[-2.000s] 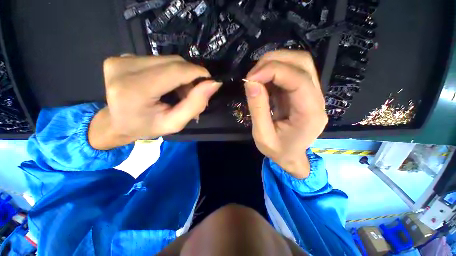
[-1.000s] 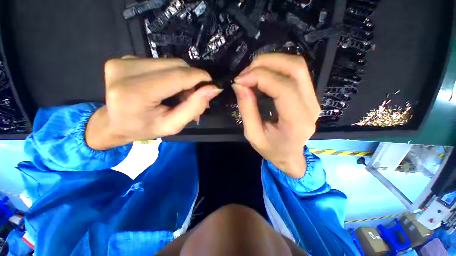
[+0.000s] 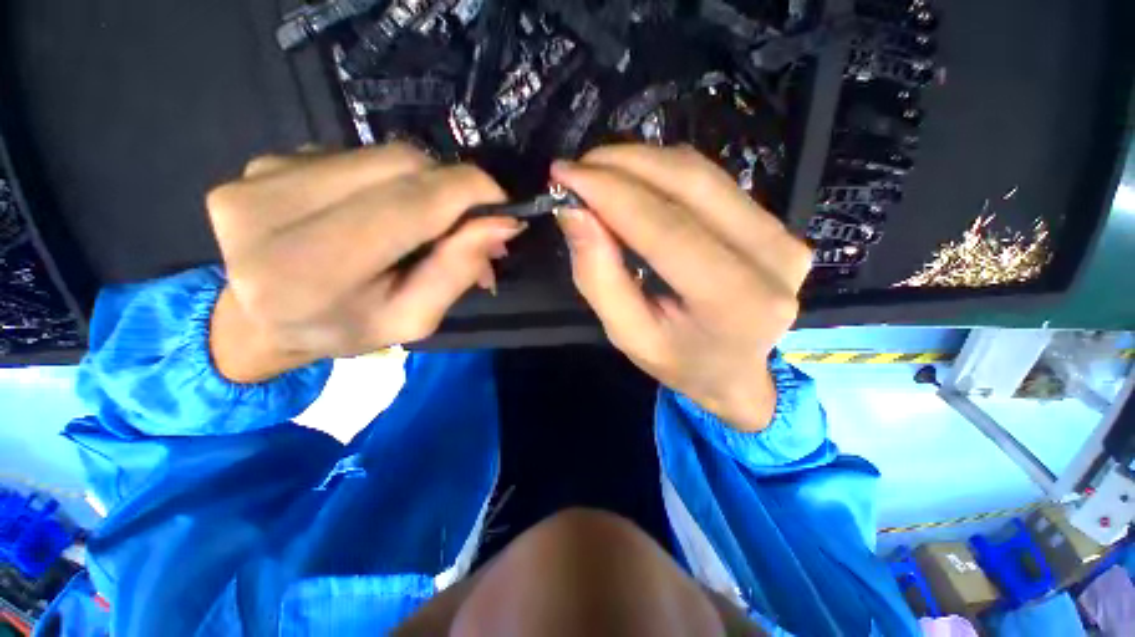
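A narrow black plastic part (image 3: 528, 207) spans the gap between my hands. My left hand (image 3: 361, 243) pinches its left end between thumb and fingers. My right hand (image 3: 685, 255) has its thumb and index finger closed at the part's right end, where a small pale glint shows. Whether that glint is a brass part I cannot tell. Jumbled black parts (image 3: 504, 100) lie in the middle tray (image 3: 498, 330) beyond my hands. A heap of small brass parts (image 3: 983, 259) lies in the near corner of the right tray.
Black parts (image 3: 859, 187) line the left side of the right tray (image 3: 1021, 125). The left tray (image 3: 149, 112) shows black surface, with small black pieces (image 3: 31, 280) beyond it. Green bench top (image 3: 1114, 268) shows at right. Blue bins and cartons stand on the floor at lower right.
The black part now shows between my hands and is tilted up to the right. My left hand has moved slightly left. My right fingertips have moved left and up to the part's end.
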